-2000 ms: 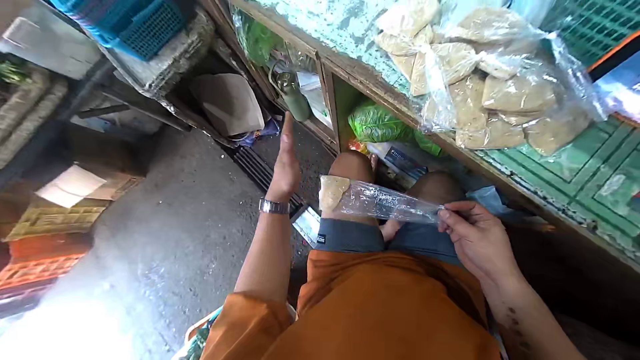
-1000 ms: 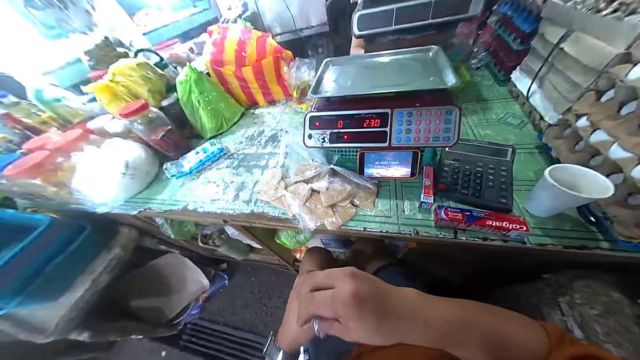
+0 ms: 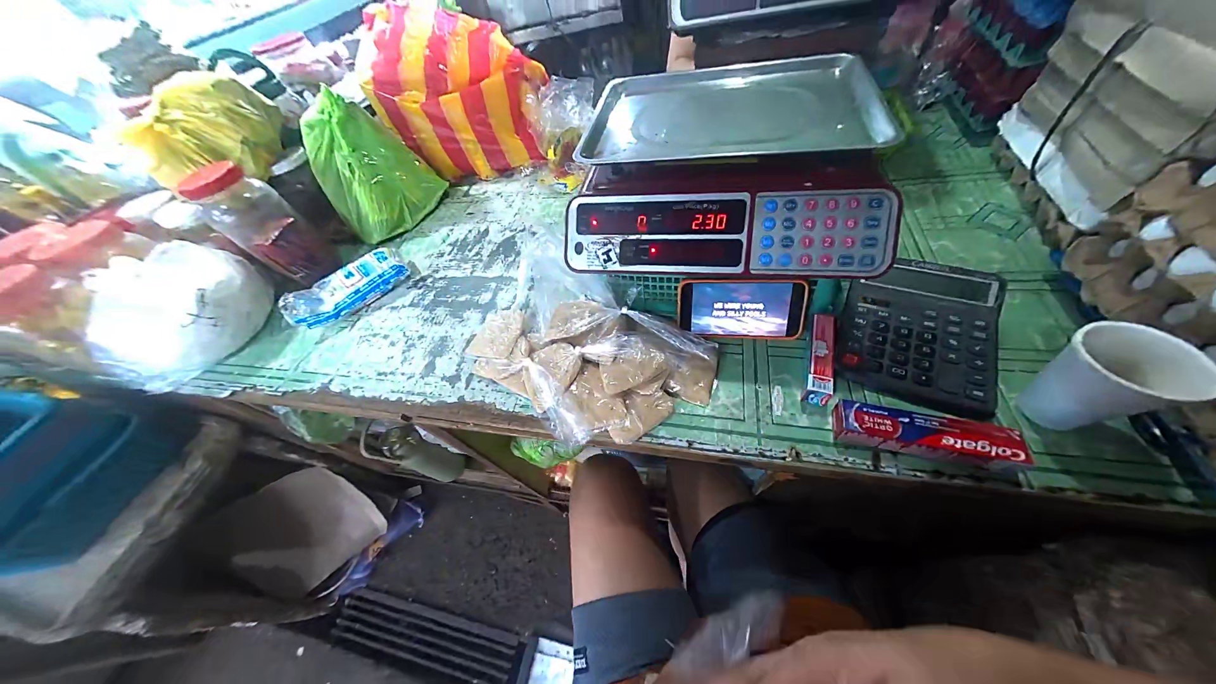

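Note:
At the bottom edge, my right hand [image 3: 807,660] reaches in from the right, blurred and partly cut off. Clear plastic [image 3: 736,632] sticks up from its fingers, apparently part of a bag; whatever the bag holds is out of sight. My left hand is outside the view. Several small clear bags of a brown granular material [image 3: 594,366] lie in a heap at the front edge of the green-covered table [image 3: 446,285]. Behind them stands a red digital scale [image 3: 731,223] with a bare metal pan [image 3: 741,104].
A phone [image 3: 743,309] leans below the scale. To its right are a small box [image 3: 820,359], a calculator [image 3: 921,332], a Colgate box [image 3: 931,432], a white cup [image 3: 1111,375] and egg trays [image 3: 1140,237]. Jars and a green bag [image 3: 366,171] stand left. A blue crate [image 3: 57,484] is lower left.
The view has swung from my lap up to the table. My right hand, earlier holding a filled clear bag over my lap, is now at the bottom edge. My left hand has left the view.

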